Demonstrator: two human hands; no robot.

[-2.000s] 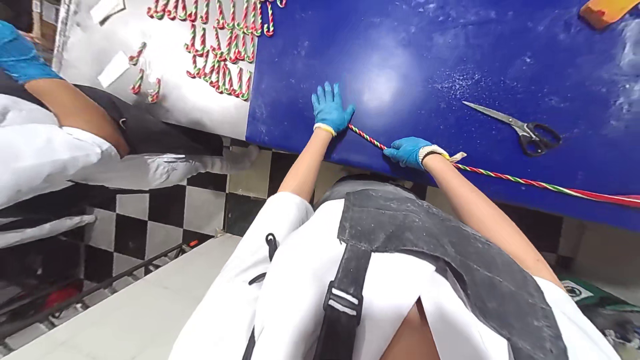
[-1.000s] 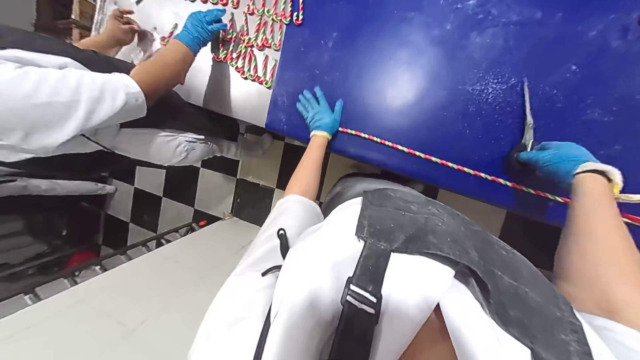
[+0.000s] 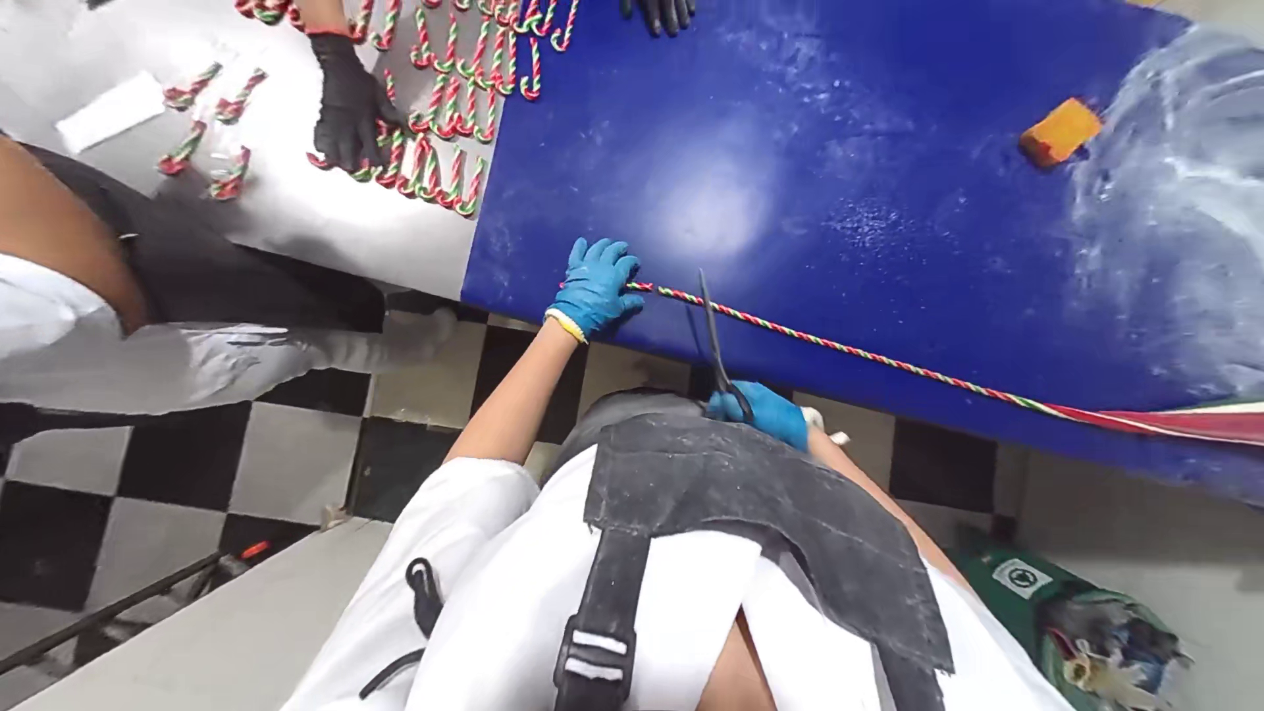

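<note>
A thin twisted candy rope [image 3: 839, 346], striped red, green and white, runs along the near edge of the blue tabletop [image 3: 612, 158] and widens into a thicker striped strip at the right. My left hand [image 3: 595, 288], in a blue glove, lies over the rope's left end; a small gap shows in the rope just right of it. In my right hand [image 3: 760, 413], also blue-gloved, I hold scissors [image 3: 711, 326] by the handles, at the table's edge. Their blades point away from me and cross the rope right of the gap.
Many candy canes [image 3: 474, 69] lie on the pale metal table [image 3: 326, 222] at left, where a co-worker's black-gloved hand [image 3: 346, 109] touches them. Another black-gloved hand [image 3: 660, 12] is at the far edge. An orange block [image 3: 1062, 131] sits at right. A green bag [image 3: 1027, 592] stands below.
My right hand has moved left with the scissors, which lay on the table two seconds ago. A gap now shows in the rope near my left hand. Black-gloved hands have come into view.
</note>
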